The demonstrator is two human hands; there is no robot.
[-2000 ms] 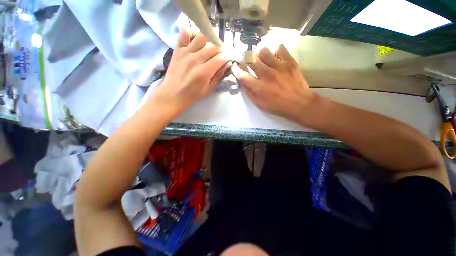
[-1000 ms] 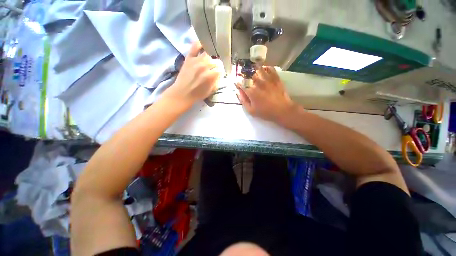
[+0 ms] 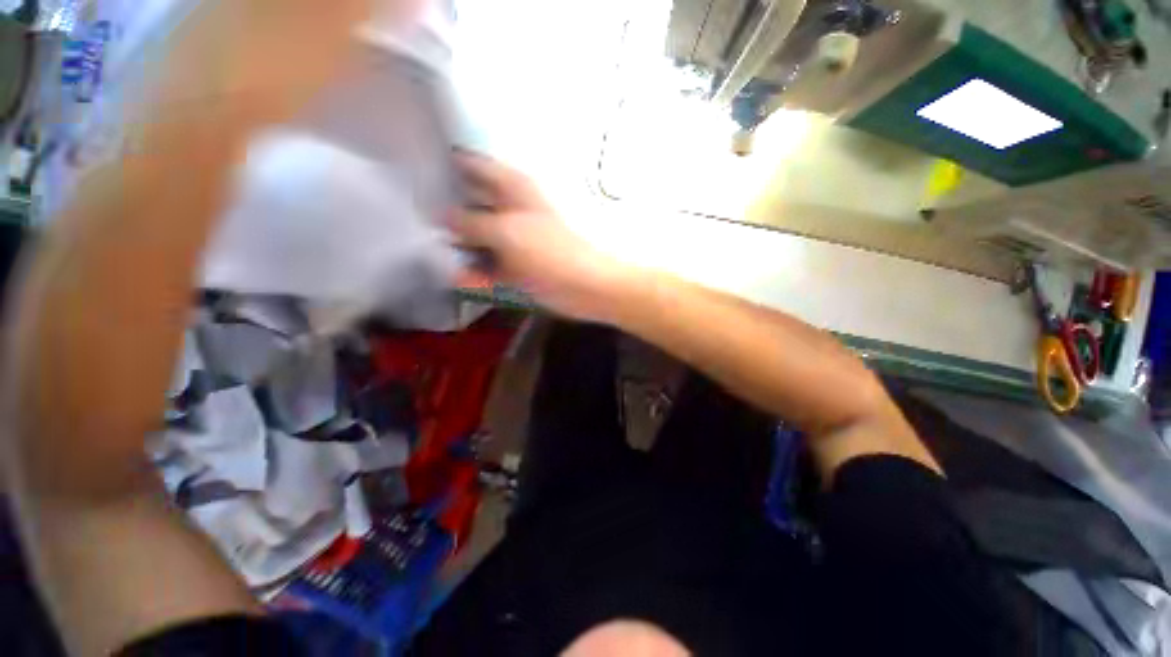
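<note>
Light grey cloth point(image 3: 321, 218) hangs blurred at the table's left front edge, between my forearms. My left hand point(image 3: 385, 16) is a blur at the top edge, over the upper part of the cloth; its fingers cannot be made out. My right hand point(image 3: 520, 238) is at the cloth's right edge, left of the needle area, with fingers curled on the cloth and a small dark patch between them. The presser foot and needle area point(image 3: 745, 109) is bright, with no hand at it.
The sewing machine has a green control panel point(image 3: 899, 109). Orange-handled scissors point(image 3: 1057, 372) and red-handled ones lie at the right table edge. Below left are a heap of pale cut pieces point(image 3: 276, 449), a red sheet point(image 3: 443, 398) and a blue crate point(image 3: 372, 603). Dark cloth lies lower right.
Both hands have left the needle and moved left. The light grey cloth has come off the table's left side towards the front edge. The view has shifted.
</note>
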